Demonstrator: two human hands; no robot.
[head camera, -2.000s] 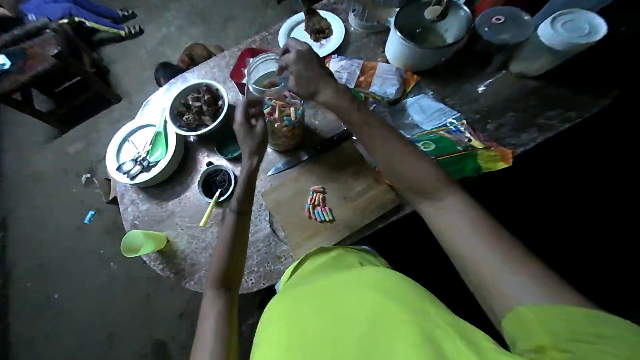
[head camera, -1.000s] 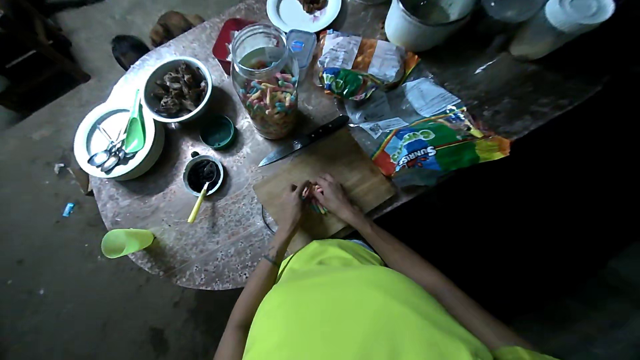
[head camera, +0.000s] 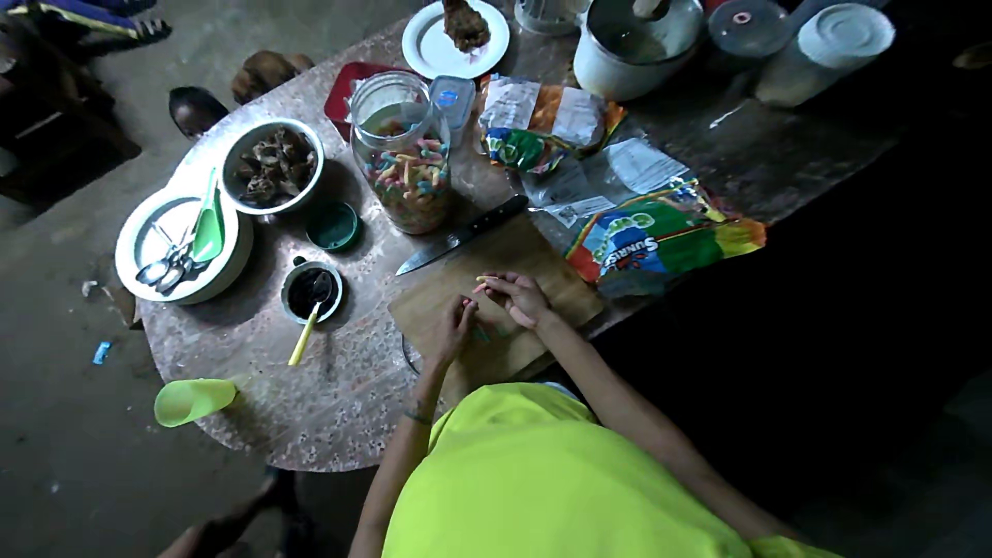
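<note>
My right hand (head camera: 518, 296) holds small colourful candies (head camera: 482, 285) between its fingertips above the wooden board (head camera: 558, 271). My left hand (head camera: 457, 322) is just to its left, a pinkish piece (head camera: 466, 301) at its fingertips. A few greenish pieces (head camera: 482, 333) are partly visible on the board between my hands. Beyond the board, an uncovered clear jar (head camera: 411, 167) holds many colourful candies. A knife (head camera: 463, 234) with a black handle lies along the board's far left edge. To the right is a torn, colourful plastic package (head camera: 659, 240).
At left stand a bowl of dark food (head camera: 271, 167), stacked plates (head camera: 182, 244) with spoons, a dark-filled cup (head camera: 312, 292) and a green tumbler (head camera: 194, 401). A white pot (head camera: 635, 58), a plate with food (head camera: 418, 39) and another package (head camera: 535, 116) are farther back. A person's head (head camera: 195, 111) is beyond the table.
Two seconds ago both hands were up at the jar; one second ago they were together low over the board. Now they are slightly apart, and the candies at the right fingertips are lifted into view.
</note>
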